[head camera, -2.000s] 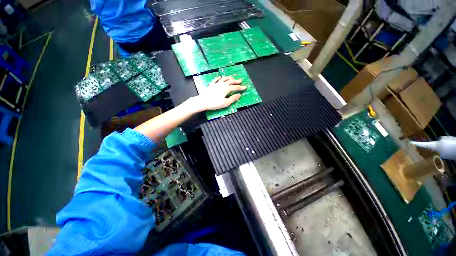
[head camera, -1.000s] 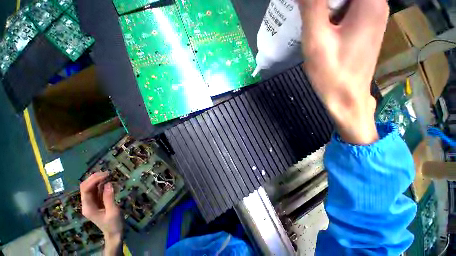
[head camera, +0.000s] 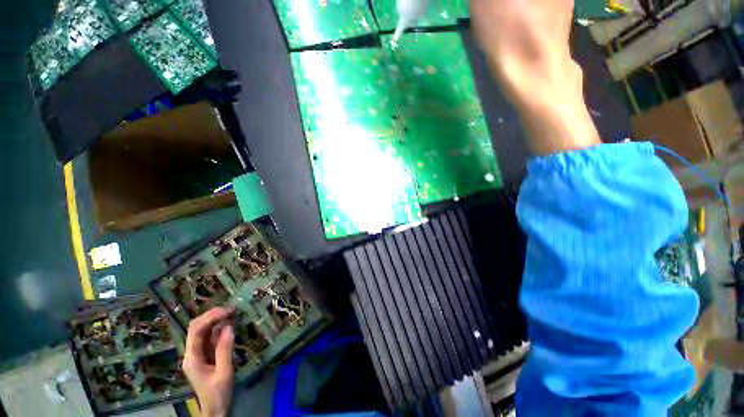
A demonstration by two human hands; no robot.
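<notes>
A pair of green circuit boards (head camera: 445,122) lies on the smooth black sheet (head camera: 273,138), with strong glare on its left half. More green boards (head camera: 326,20) lie beyond them at the top edge. My right hand (head camera: 522,41) is blurred and cut off by the top edge. The white adhesive tube's nozzle (head camera: 406,15) points down beside it, its tip over the near edge of the far boards; the tube's body is out of view. My left hand (head camera: 210,358) is low at left, over the empty solder pallets (head camera: 241,297), fingers curled with a gap and nothing visible in them.
The black ribbed sheet (head camera: 420,301) lies in front of the boards, above the silver conveyor rail (head camera: 467,397). Populated circuit boards (head camera: 167,49) lie at upper left, above an open brown box (head camera: 163,167). A small green piece (head camera: 252,196) sits at the black sheet's left edge. Cardboard boxes (head camera: 710,118) stand at right.
Since one second ago, the tube's nozzle has moved from the pair's right edge to the far boards. The view has shifted. Earlier, one hand lay flat on the boards.
</notes>
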